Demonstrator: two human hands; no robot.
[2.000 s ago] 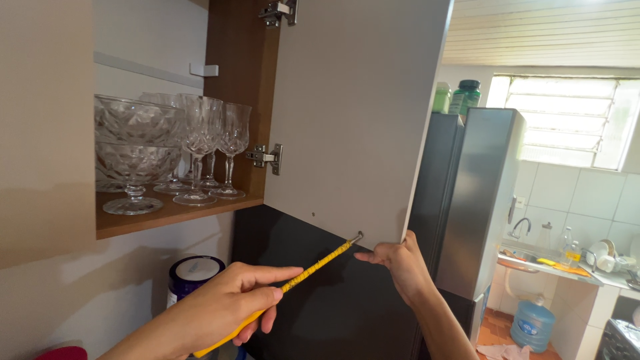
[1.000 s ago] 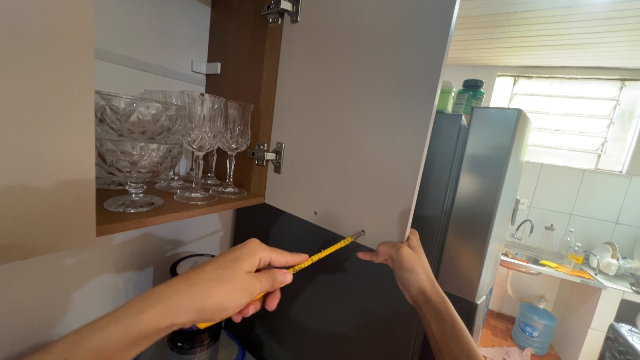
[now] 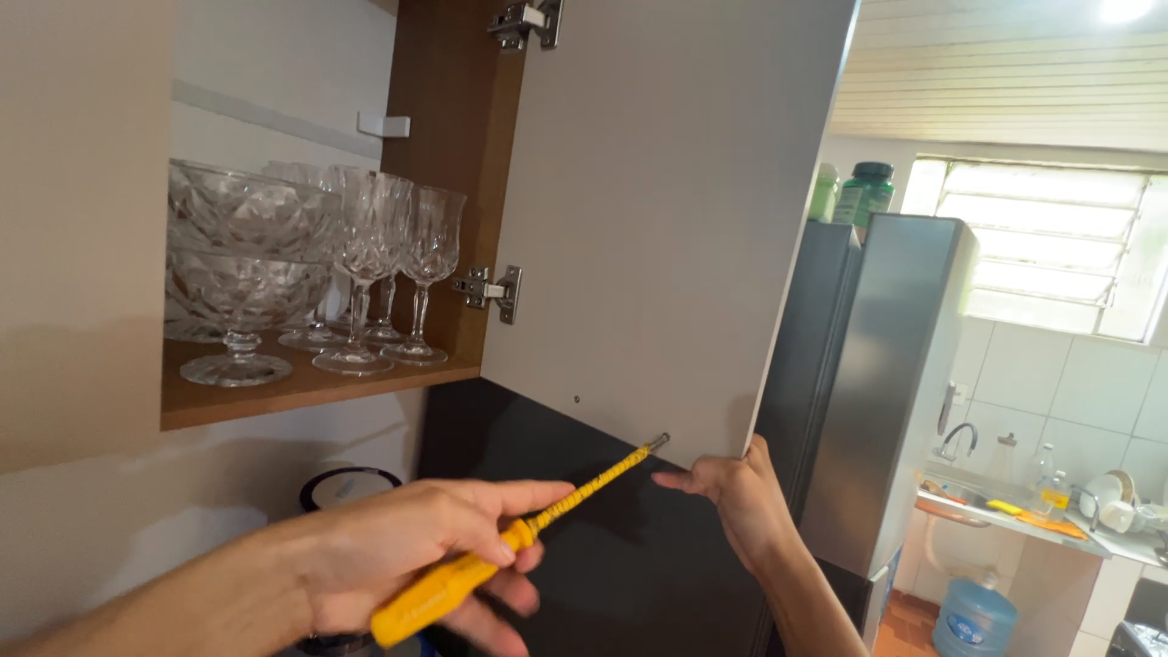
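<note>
My left hand (image 3: pixel 456 538) holds a yellow-handled screwdriver (image 3: pixel 438 598) between thumb and index finger, the other fingers loose below the handle. Its shaft, with yellow and dark markings, slants up to the right. The metal tip meets a small metal piece, too small to identify, near the lower edge of the open cabinet door (image 3: pixel 657 228). My right hand (image 3: pixel 730 488) grips that door's lower outer corner, with the thumb pointing left. A small hole or screw (image 3: pixel 577 399) shows on the door, left of the tip.
Glass bowls (image 3: pixel 242 283) and stemmed glasses (image 3: pixel 420 246) stand on the cabinet shelf. Metal hinges (image 3: pixel 493 290) join door and cabinet. Behind the door rises a grey refrigerator (image 3: pixel 899 365) with bottles nearby on top. Farther right are a sink counter (image 3: pixel 1086 538) and a blue water jug (image 3: pixel 975 616).
The fingers of my left hand have loosened from around the screwdriver handle, which now shows along its length. The tip stays by the door's lower edge, and my right hand keeps hold of the corner.
</note>
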